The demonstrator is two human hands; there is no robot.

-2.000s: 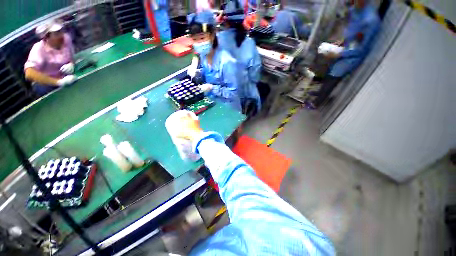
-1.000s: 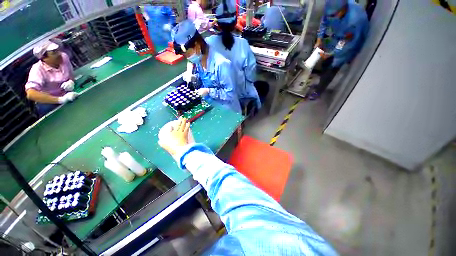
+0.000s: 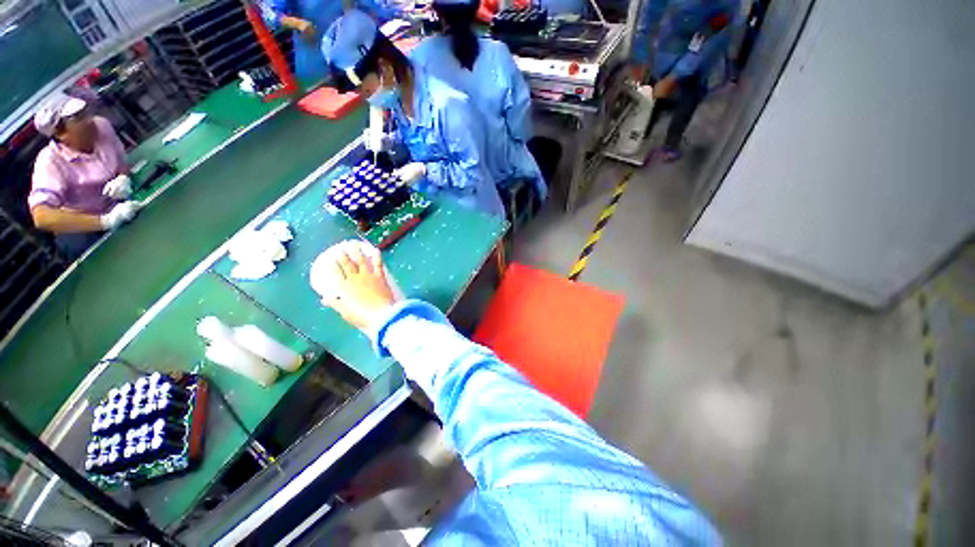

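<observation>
My right hand [image 3: 362, 283] is bare, in a blue sleeve, with its fingers spread over the top of the white plastic tub [image 3: 326, 267] near the bench edge. The hand and sleeve hide much of the tub. My left hand is not in view. A populated circuit board [image 3: 398, 227] with dark, pale-topped capacitors [image 3: 366, 190] lies beyond the tub, before a seated worker. Two slim cream bottles [image 3: 248, 355] lie to the left. Another capacitor board [image 3: 134, 425] sits at the lower left on a reddish-edged carrier [image 3: 197, 419].
A crumpled white pile [image 3: 260, 250] lies left of the tub. An orange-red sheet [image 3: 551, 333] is beside the bench. The green conveyor [image 3: 176, 251] runs behind. A masked worker [image 3: 444, 139] works across the bench; others stand behind. A grey panel [image 3: 845, 150] is at right.
The view has shifted, so the bench things sit further left and mostly higher. My right hand has moved from the tub's side to over its top. The worker at upper right has lowered a white object.
</observation>
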